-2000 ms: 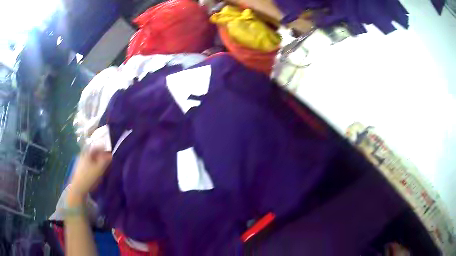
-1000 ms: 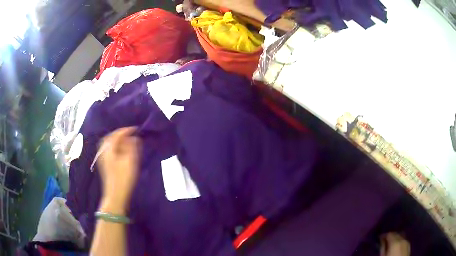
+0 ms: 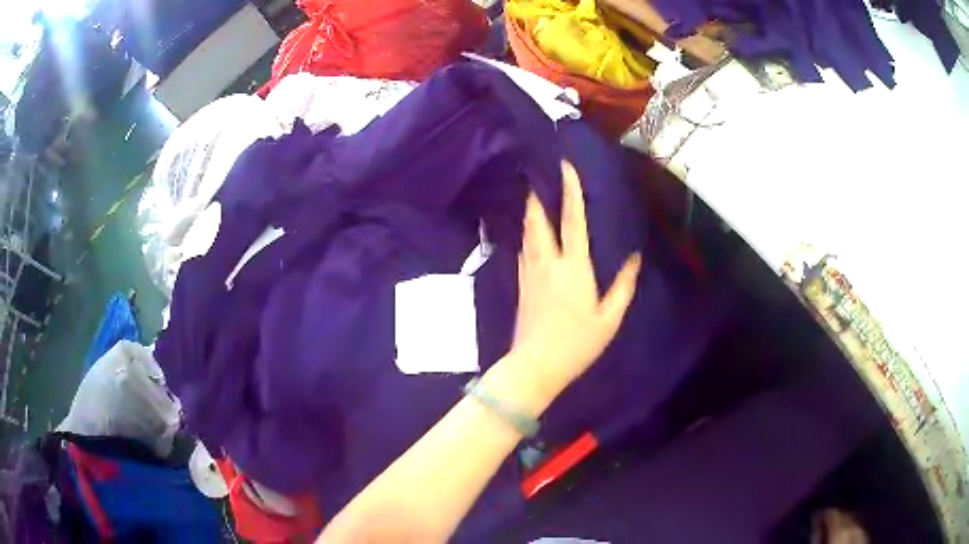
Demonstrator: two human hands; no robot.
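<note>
A heap of purple cloth [image 3: 319,319] lies in front of me, over my lap and the pile. My left hand [image 3: 563,287] is spread flat on the cloth at its right part, fingers apart, with a bracelet at the wrist. A white piece [image 3: 437,324] lies on the cloth just left of my left hand. A narrow white strip [image 3: 253,256] shows further left. A red-handled tool [image 3: 560,465] lies on the cloth below my left hand. My right hand [image 3: 839,528] is small, dark and cut off at the lower right edge; what it does cannot be told.
A white table [image 3: 786,170] with a worn printed strip [image 3: 882,356] along its edge is at the right. Purple pieces [image 3: 797,37] lie at its far end. A red bag [image 3: 372,40] and a yellow bundle [image 3: 584,43] stand behind the heap. A whitish bag [image 3: 122,395] is at the lower left.
My left hand has moved from the left side of the heap to the right and is now spread. The top cloth is folded differently, and the upper white piece is mostly covered or shifted.
</note>
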